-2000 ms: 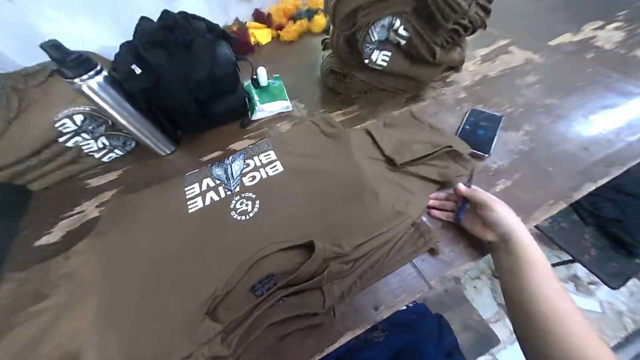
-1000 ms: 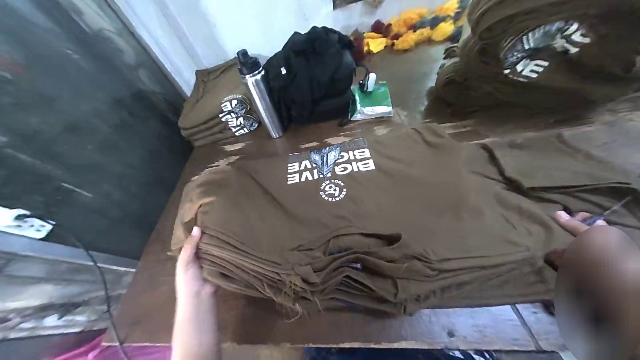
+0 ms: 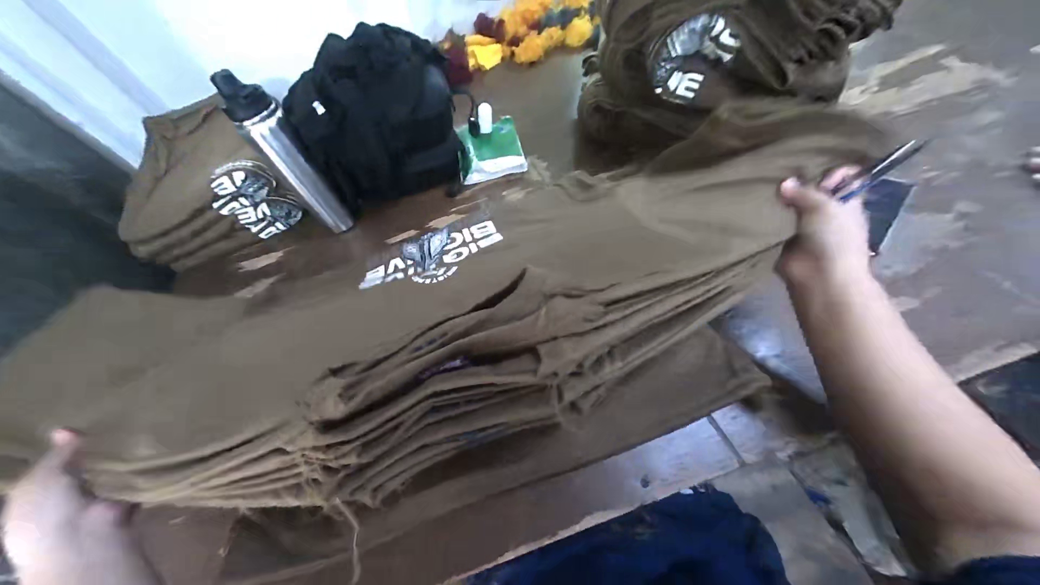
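Note:
A stack of brown T-shirts with a printed chest graphic spans the view, its collars and layered edges facing me. At the lower left, my left hand grips one end of the stack, thumb on top. My right hand pinches the other end at the right and also holds a slim metal tool with a blue part, perhaps thread snips. The stack's middle is lifted or bunched over another brown cloth. A loose thread hangs from the near edge.
Behind the stack are folded brown shirts, a steel bottle, a black backpack, a green-and-white packet and a flower garland. A taller brown shirt pile stands at the back right. A phone lies partly hidden on the worn wooden table.
Two seconds ago only my right hand showed at the shirts; my left hand has since come onto the left end. The stack, lying on the table one second ago, is now raised and stretched between both hands.

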